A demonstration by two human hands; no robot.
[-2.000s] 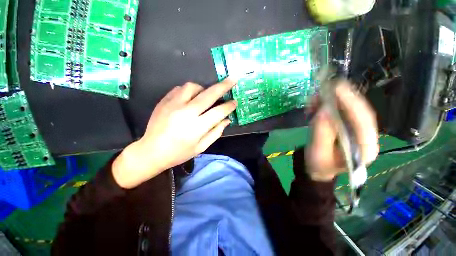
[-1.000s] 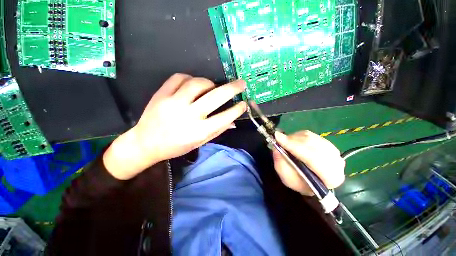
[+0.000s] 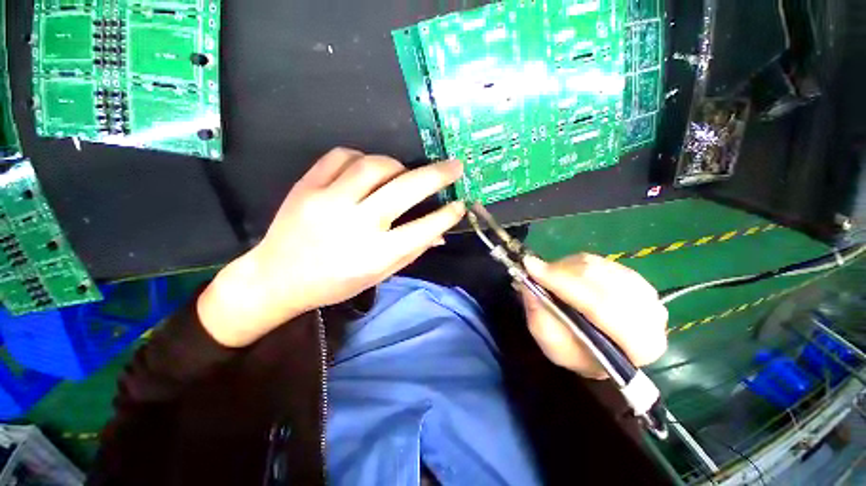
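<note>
A green PCB panel (image 3: 532, 104), traces and pads up, lies slightly turned on the black mat in front of me. My left hand (image 3: 332, 233) lies palm down with its fingertips on the panel's near left corner. My right hand (image 3: 598, 308) holds the soldering iron (image 3: 579, 327) by its dark grip. The iron's tip is at the panel's near left corner, by my left fingertips. A thin feed tube runs along the iron. Whether the tip touches a pad cannot be told.
Other PCB panels with small black components lie at the left (image 3: 157, 81) and far left (image 3: 38, 237). A black tray (image 3: 710, 142) with shiny solder scraps stands right of the panel. The mat's near edge (image 3: 589, 214) runs below the panel. Blue bins (image 3: 81, 332) are below the bench.
My right hand has come from the panel's right side to its near left corner with the iron, then stays nearly still. The left hand stays at the panel's left edge.
</note>
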